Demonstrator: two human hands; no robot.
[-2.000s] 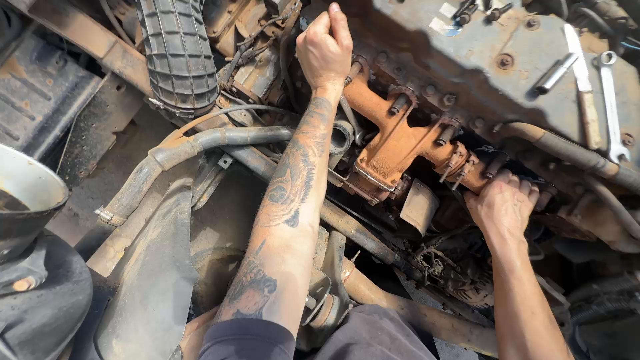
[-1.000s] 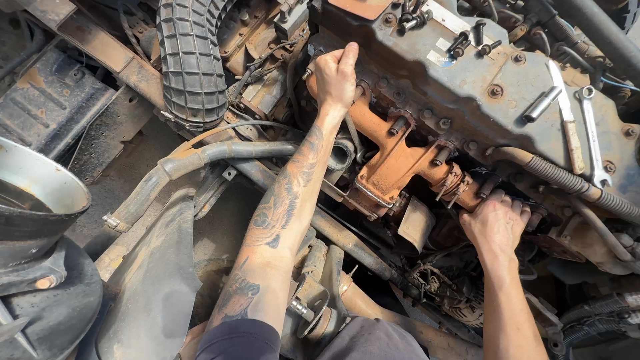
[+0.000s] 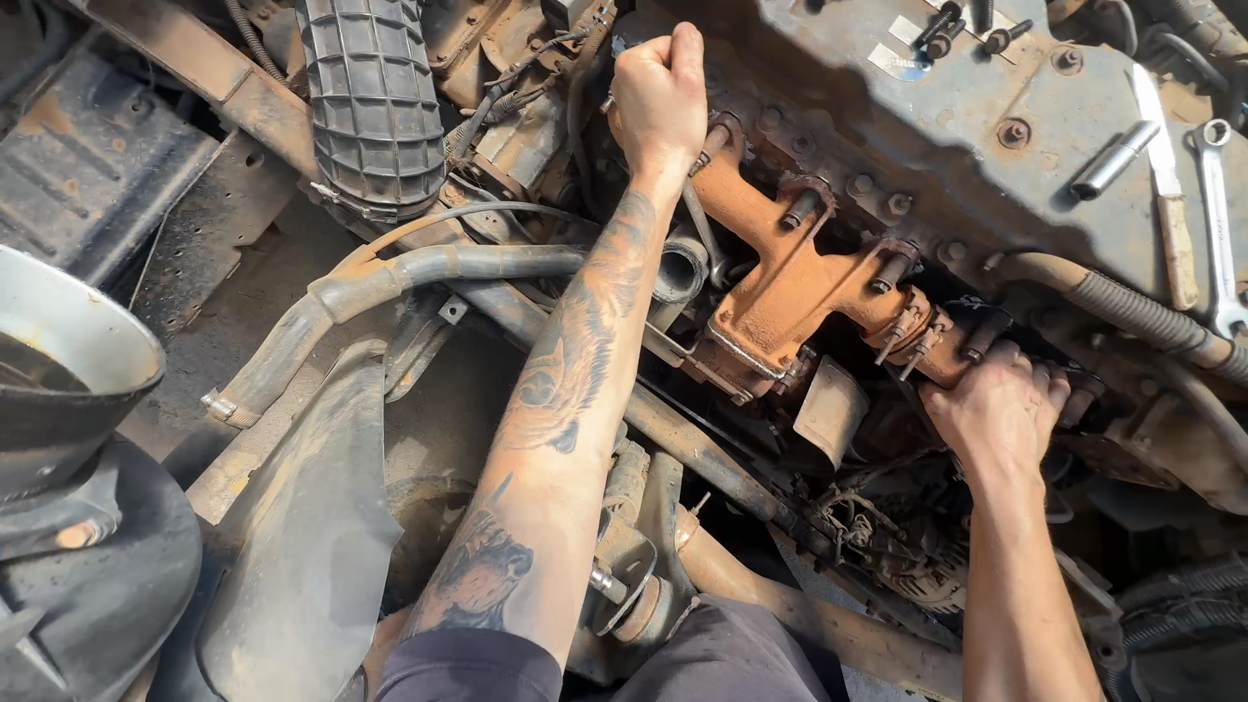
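A rusty orange exhaust manifold (image 3: 780,292) lies along the side of the engine, with bolts through its flanges. My left hand (image 3: 663,97) is closed around its upper left end, thumb up; what lies inside the fist is hidden. At the manifold's right end, my right hand (image 3: 1004,400) grips the pipe section just past the clamp (image 3: 912,327), its fingers curled over the far side. A wrench (image 3: 704,234) partly shows beside my left wrist, below the manifold.
On the engine's cover (image 3: 936,117) lie a socket (image 3: 1116,161), a knife (image 3: 1165,195), a combination wrench (image 3: 1217,224) and several loose bolts (image 3: 946,34). A ribbed black hose (image 3: 375,107) stands at upper left. A bent metal pipe (image 3: 390,278) runs left of my left forearm.
Both hands keep their places at the two ends of the manifold. Only the view has shifted somewhat.
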